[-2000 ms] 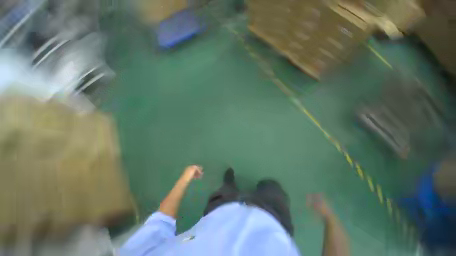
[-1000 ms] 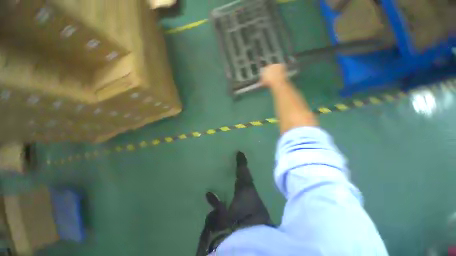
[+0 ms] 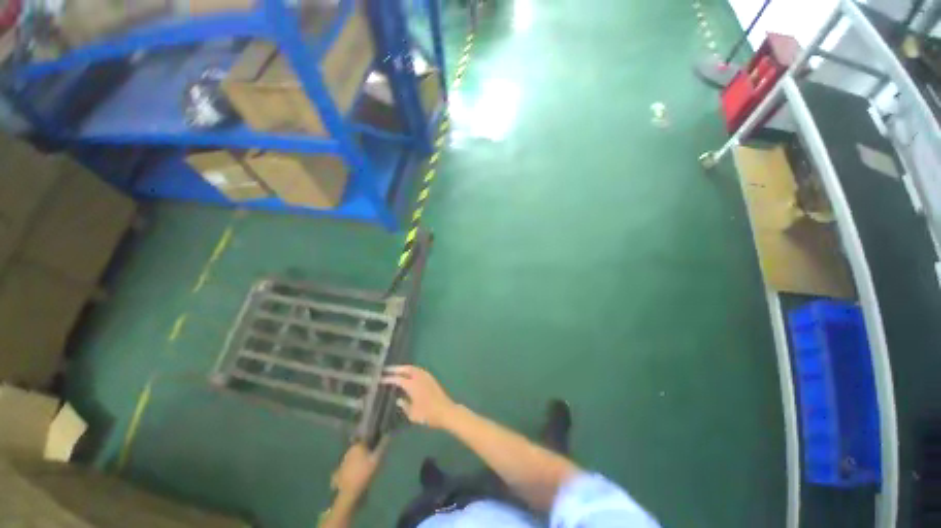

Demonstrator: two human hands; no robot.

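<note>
A slatted grey-brown platform trolley (image 3: 310, 345) sits on the green floor, left of centre. Its long dark handle bar (image 3: 407, 294) runs along the deck's right side. My left hand (image 3: 355, 470) is closed around the near end of the bar, partly blurred. My right hand (image 3: 421, 395) is a little farther up, its fingers over the bar at the deck's near right corner. The deck carries nothing.
A blue rack (image 3: 356, 165) with cartons stands beyond the trolley. Stacked brown cartons (image 3: 52, 263) are at the left. At the right is a metal-framed bench (image 3: 851, 237) with a blue crate (image 3: 838, 392) and cardboard. A red object (image 3: 760, 83) is at the upper right.
The view has turned, and the trolley now lies left of centre and closer. My right hand, earlier reaching over the deck's edge, is on the bar. My left hand has come into view on it.
</note>
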